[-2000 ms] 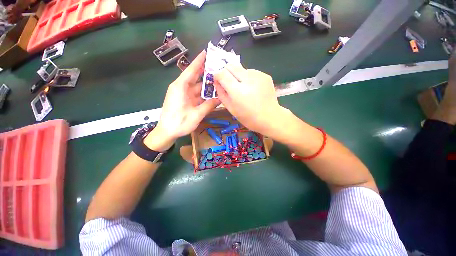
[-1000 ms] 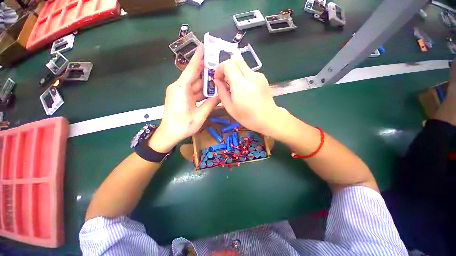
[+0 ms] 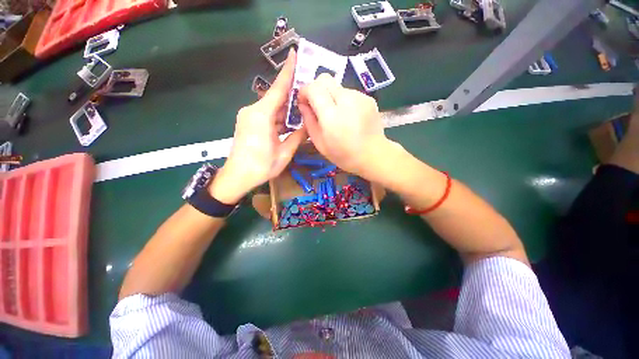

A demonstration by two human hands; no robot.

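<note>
A white plastic housing (image 3: 317,59) is held up above the metal rail, its open side towards me, with small dark parts inside its lower left end. My left hand (image 3: 259,144) holds it by its left edge. My right hand (image 3: 343,123) is at its lower right part, fingertips inside or against it; whether they pinch a small part is hidden. Below the hands, an open carton (image 3: 275,203) holds blue cells (image 3: 324,189), some lying, others upright, with tangled red leads.
A pale metal rail (image 3: 165,163) separates the near green surface from the belt, where housings (image 3: 373,70) lie scattered. A pink compartment tray (image 3: 45,245) is at left, another (image 3: 98,21) at upper left. A grey bracket (image 3: 518,52) slants at right. Another person's arm (image 3: 627,151) is at far right.
The units on the belt have shifted to the right. Both hands remain on the housing, which has tilted slightly and shows more of its white inside. The carton has barely moved.
</note>
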